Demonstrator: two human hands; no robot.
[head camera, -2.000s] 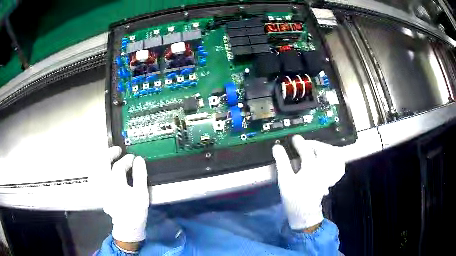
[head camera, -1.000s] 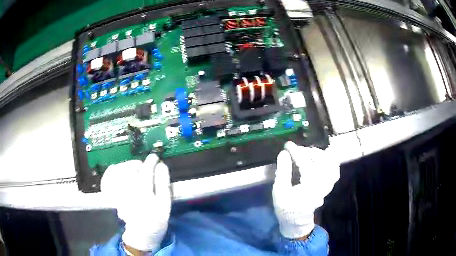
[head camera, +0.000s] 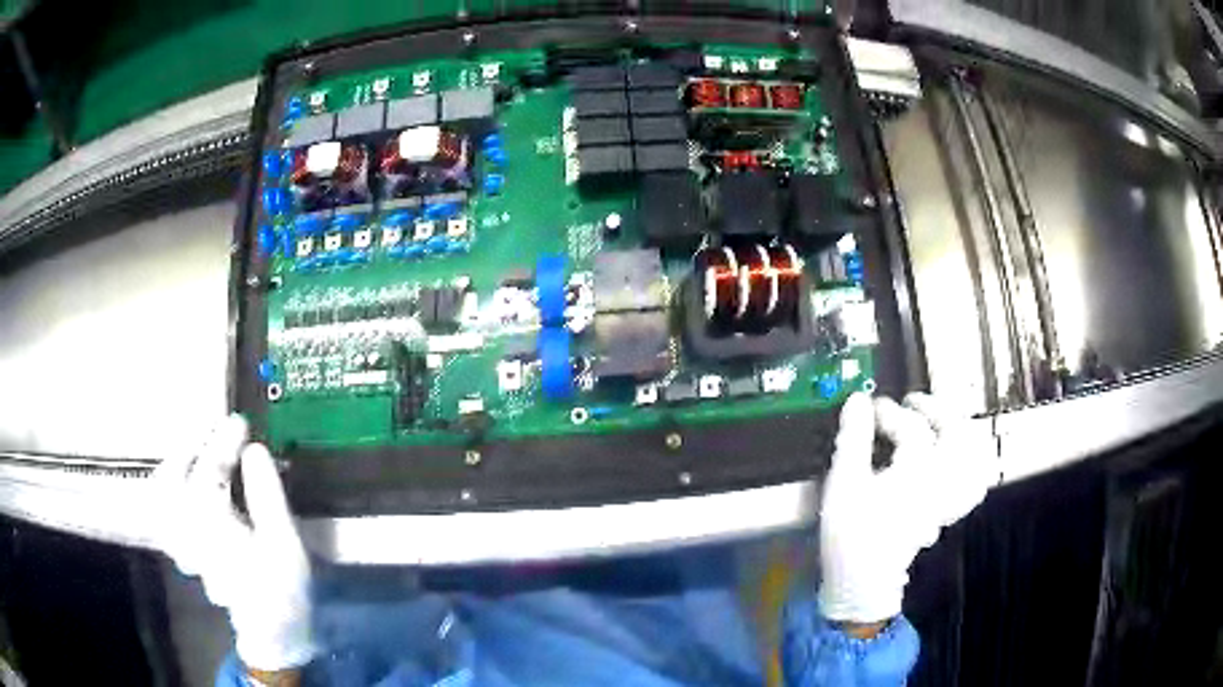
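A green populated circuit board (head camera: 523, 175) lies in a black solder pallet (head camera: 577, 472) on the conveyor. Two copper-red toroidal inductors (head camera: 427, 164) sit at the board's upper left. A large wound inductor (head camera: 751, 289) in a black base sits at the right. Blue disc parts (head camera: 554, 329) stand mid-board. My white-gloved left hand (head camera: 252, 537) has its thumb and fingers at the pallet's near left corner. My white-gloved right hand (head camera: 892, 497) has its thumb and fingers at the near right corner. The fingertips' grip under the rim is hidden.
The silver front rail (head camera: 563, 534) runs along the pallet's near side. Shiny metal plates (head camera: 1120, 215) lie to the right, with another (head camera: 114, 329) at the left. A green surface (head camera: 148, 61) is behind the line. Dark panels (head camera: 1140, 577) stand below the front edge.
My left hand has moved left from the pallet's front edge to its corner, and my right hand has moved right. The pallet appears further right and straighter; the view has also shifted.
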